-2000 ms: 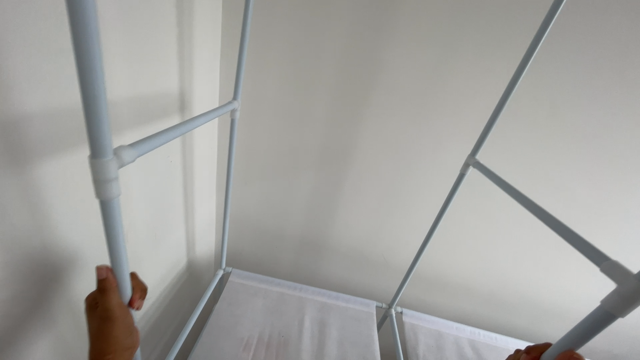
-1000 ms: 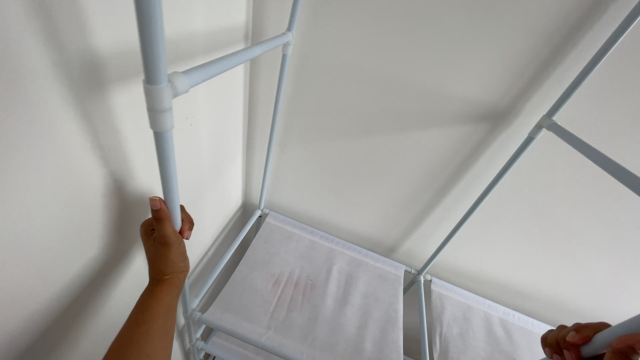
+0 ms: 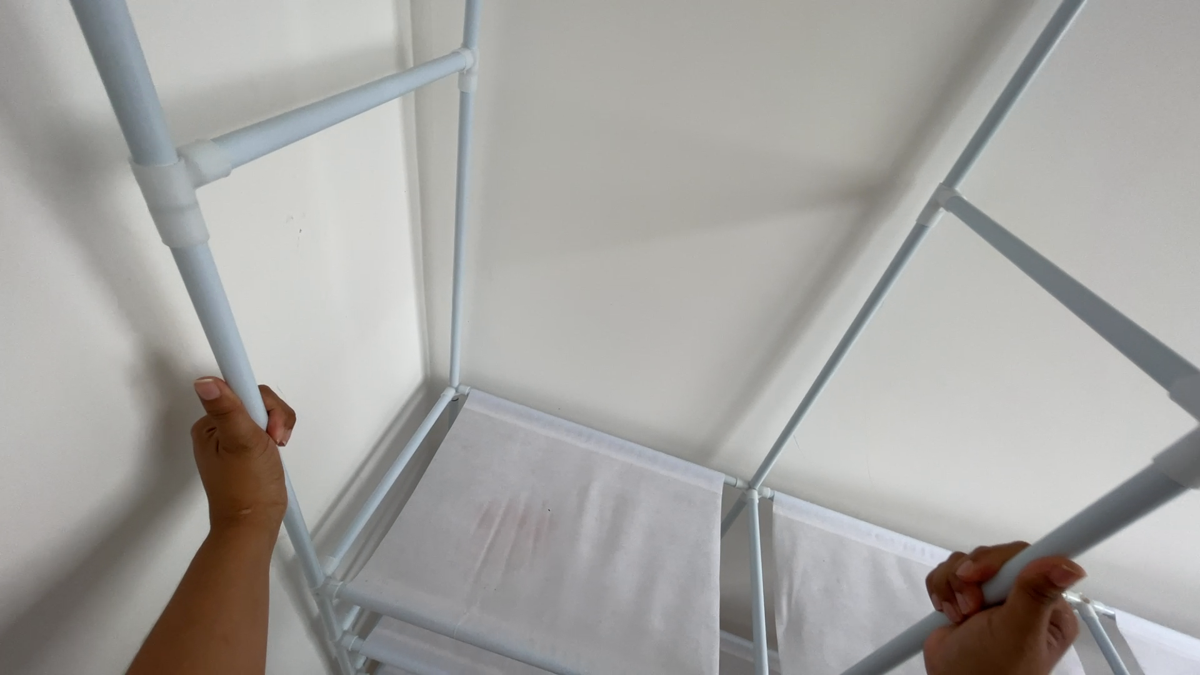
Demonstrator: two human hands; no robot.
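On the left, my left hand (image 3: 241, 450) is wrapped around an upright pale blue tube (image 3: 214, 309) of a rack frame, below a white plastic T-connector (image 3: 173, 202). At the lower right, my right hand (image 3: 1008, 605) grips a slanting pale blue tube (image 3: 1106, 516) of the same frame, below another white connector (image 3: 1179, 459). Between the hands, lower down, a white fabric shelf panel (image 3: 572, 525) with faint reddish marks is stretched on the tubes. A second fabric panel (image 3: 844, 562) lies to its right, partly behind my right hand.
Thin rear uprights (image 3: 461, 234) stand near the pale wall (image 3: 675, 187), joined to the front tubes by crossbars (image 3: 337, 108). The left wall (image 3: 56, 375) is close beside my left arm. Another fabric layer (image 3: 431, 652) shows beneath the upper shelf.
Both hands keep their hold on the tubes. The view has shifted, and more of the fabric shelves shows than two seconds ago.
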